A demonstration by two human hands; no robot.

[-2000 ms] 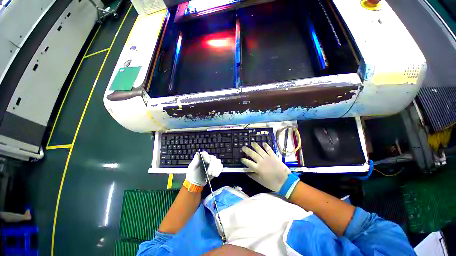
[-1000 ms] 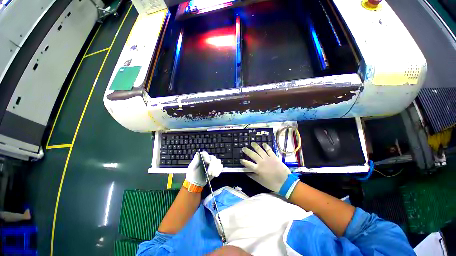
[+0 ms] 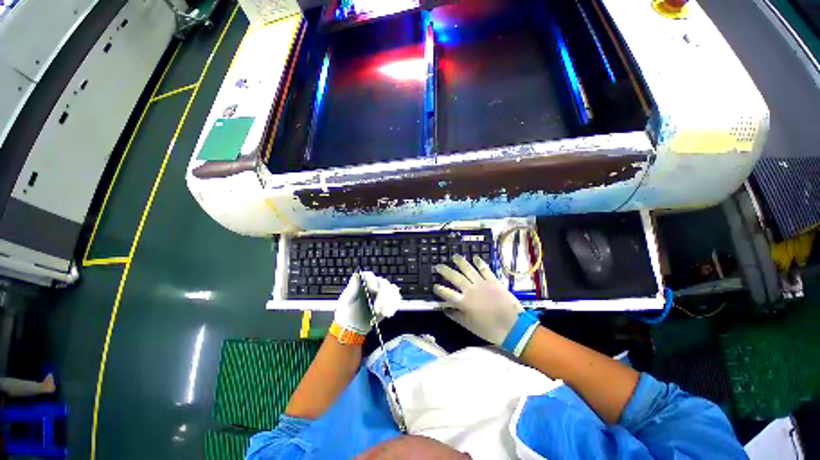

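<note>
My left hand (image 3: pixel 367 303), in a white glove with an orange band at the wrist, is closed on a circuit board (image 3: pixel 384 358). The board is edge-on, a thin dark strip running from the hand down to my lap. My right hand (image 3: pixel 478 298), white-gloved with a blue cuff band, lies spread over the right end of the black keyboard (image 3: pixel 360 263) and holds nothing. The keyboard is on a white-edged tray (image 3: pixel 575 305). Behind it is the inspection machine (image 3: pixel 467 188), with red and blue light in its dark bay.
A black mouse (image 3: pixel 589 255) sits on a dark pad. A coiled cable (image 3: pixel 519 251) lies between keyboard and mouse. A green pad (image 3: pixel 226 139) is on the left housing, a red knob (image 3: pixel 670 6) at top right. A green ridged block (image 3: pixel 261 382) is low at left. A person's hand (image 3: pixel 27 386) shows far left.
The lights in the machine's bay have shifted: a blue glow now shows near the top of the middle bar. Both hands and the board have stayed in place.
</note>
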